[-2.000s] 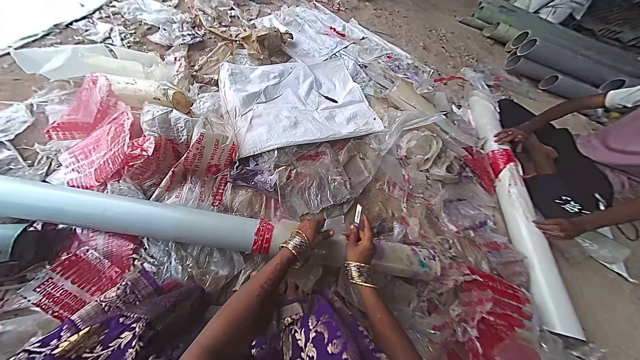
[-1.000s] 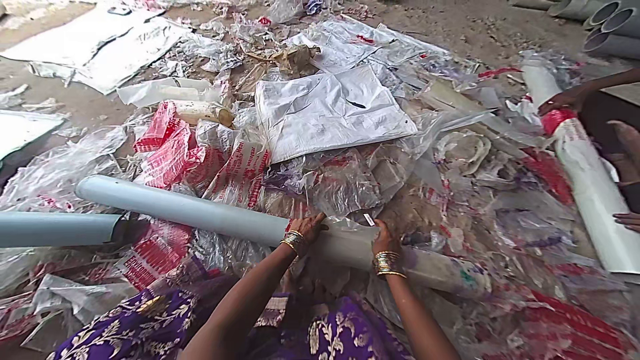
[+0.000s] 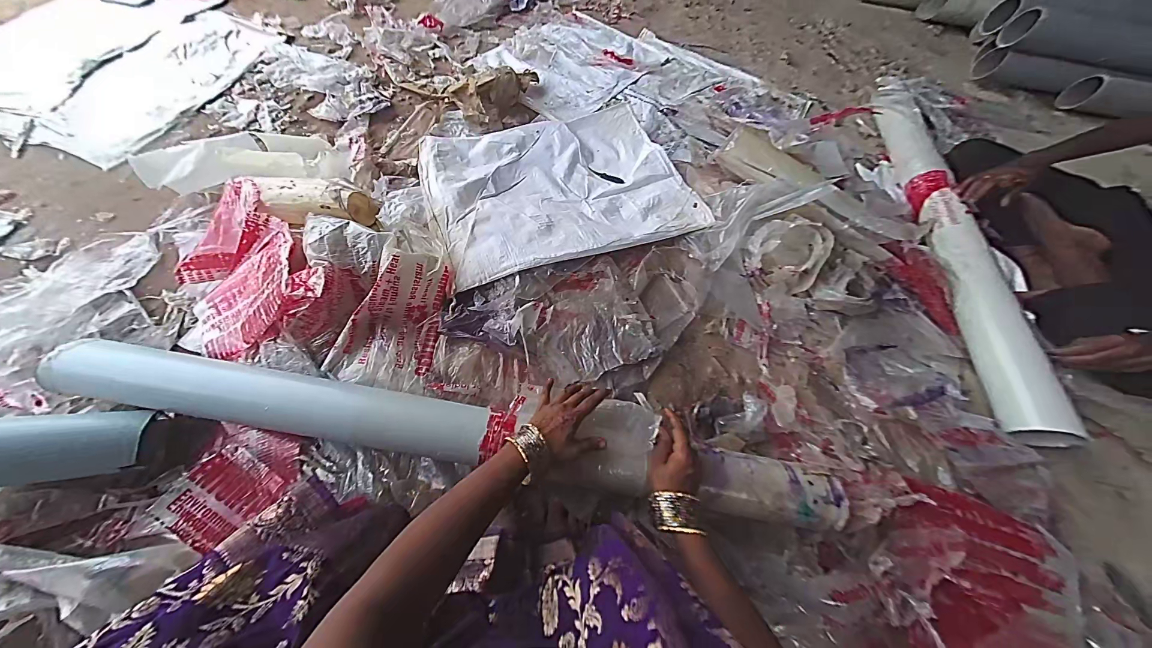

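Observation:
A long pale blue-grey pipe (image 3: 351, 405) lies across in front of me, with a red printed band (image 3: 499, 434) around it. Beyond the band, its right part is wrapped in translucent plastic film (image 3: 616, 441), with a stained end at the far right. My left hand (image 3: 565, 421) rests on the wrap just right of the band, fingers spread. My right hand (image 3: 673, 457) is at the side of the wrapped part, fingers curled by a small white piece (image 3: 644, 401); whether that piece is a tool or film is unclear.
A second blue pipe (image 3: 72, 445) lies at left. A folded white sheet (image 3: 558, 193) and crumpled plastic cover the ground ahead. At right, another person's hands (image 3: 999, 180) are near a white pipe (image 3: 990, 315) with a red band. Grey pipes (image 3: 1071, 40) are stacked at back right.
My left hand has opened out flat on the wrap. The small white piece at my right hand, upright two seconds ago, now shows less. The view has shifted.

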